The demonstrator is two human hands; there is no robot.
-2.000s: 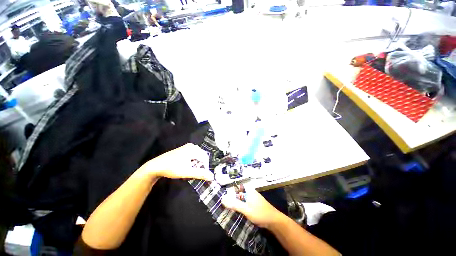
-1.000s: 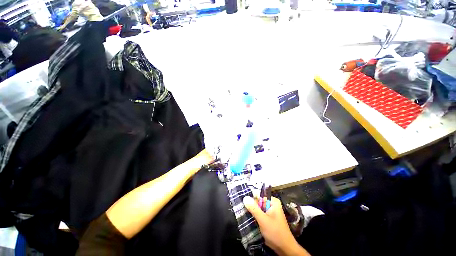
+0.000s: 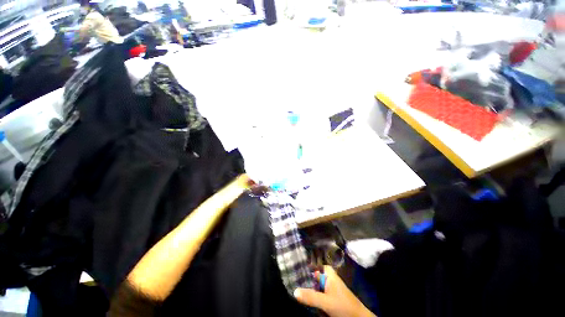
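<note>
A black garment (image 3: 136, 167) covers the left side and my lap. A black-and-white plaid band (image 3: 286, 238) runs from the machine area down toward me. My right hand (image 3: 328, 294) grips the band's lower end, with a small red and blue item at its fingers. My left hand (image 3: 249, 183) is at the cloth by the machine; its fingers are mostly hidden and blurred, so its hold is unclear. The sewing machine is washed out by glare; a light-blue part (image 3: 279, 186) shows where the band meets it.
The white tabletop (image 3: 365, 179) has a wooden front edge. A second table (image 3: 461, 162) at right holds red patterned material (image 3: 452, 110), an orange item and a clear plastic bag (image 3: 474, 77). Dark cloth (image 3: 495, 247) lies at lower right. A person (image 3: 96, 25) is at the back left.
My right hand has moved down along the plaid band, away from the machine, and more of the band shows. My left hand has gone from the band to the cloth by the machine. The view has shifted.
</note>
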